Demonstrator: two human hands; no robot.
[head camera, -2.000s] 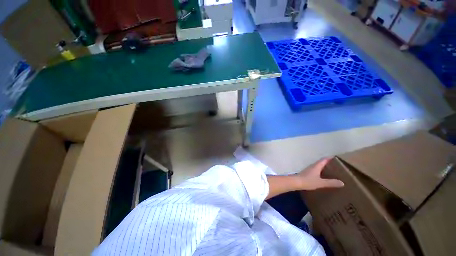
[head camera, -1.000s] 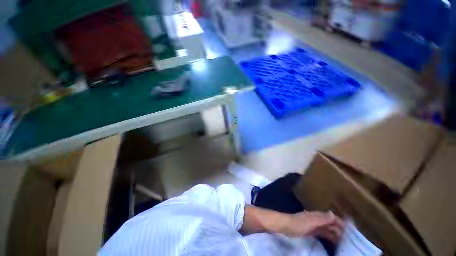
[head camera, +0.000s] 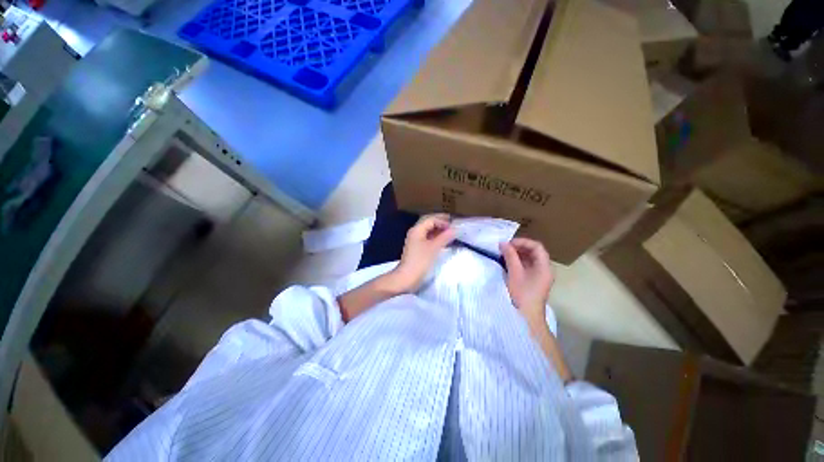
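My left hand (head camera: 425, 252) and my right hand (head camera: 529, 271) hold a white printed label (head camera: 486, 233) by its two ends, in front of my waist. The label is close to the near side of a brown shipping carton (head camera: 519, 185); I cannot tell if it touches. The carton has black print and symbols on that side. Its top flaps are partly raised, with dark gaps between them. Part of the print is hidden behind the label.
A green-topped bench (head camera: 86, 77) is on the left with dark grey crumpled fabric (head camera: 34, 183) on it. A blue pallet (head camera: 303, 36) lies behind. A white strip (head camera: 337, 236) is on the floor. More brown cartons (head camera: 718, 271) stand right. A person's dark shoe shows top right.
The view has swung right, bringing the carton to the centre. Both hands now hold the label, where one hand was seen before. The open carton at the left has left the view.
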